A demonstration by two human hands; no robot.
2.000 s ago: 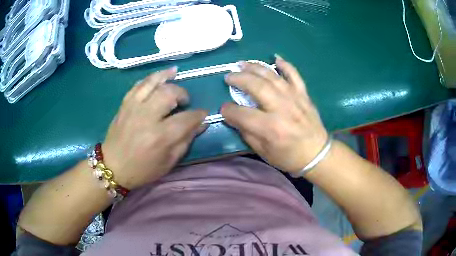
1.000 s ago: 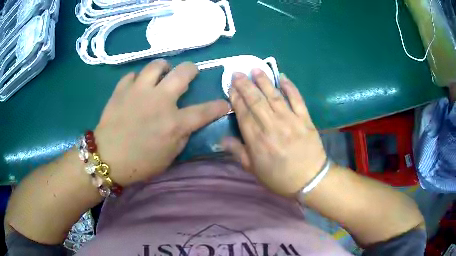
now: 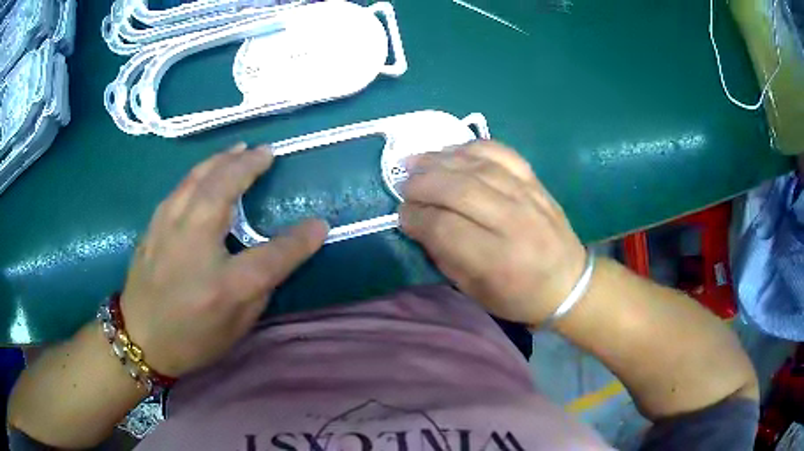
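A white long oval frame [image 3: 339,136] with a round disc at its right end lies on the green table in front of me, its open slot facing up. My left hand [image 3: 207,255] grips the frame's left end, fingers at the upper rail and thumb at the lower rail. My right hand [image 3: 494,225] is on the disc end, fingers bent over the disc and lower rail. It covers much of the disc, and whether a small part is under its fingertips is hidden. The small loop beyond the disc shows above my right fingers.
Stacked white frames [image 3: 308,62] lie just beyond, and more overlap at the far left [image 3: 31,97]. A thin strip [image 3: 489,15] lies at the top. A white cord [image 3: 725,84] curves at the right. A red stool [image 3: 692,255] stands below the table edge.
My left hand has moved left, from the slot area to the frame's left end, uncovering the slot. My right fingers have gone from flat on the disc to bent over its lower side.
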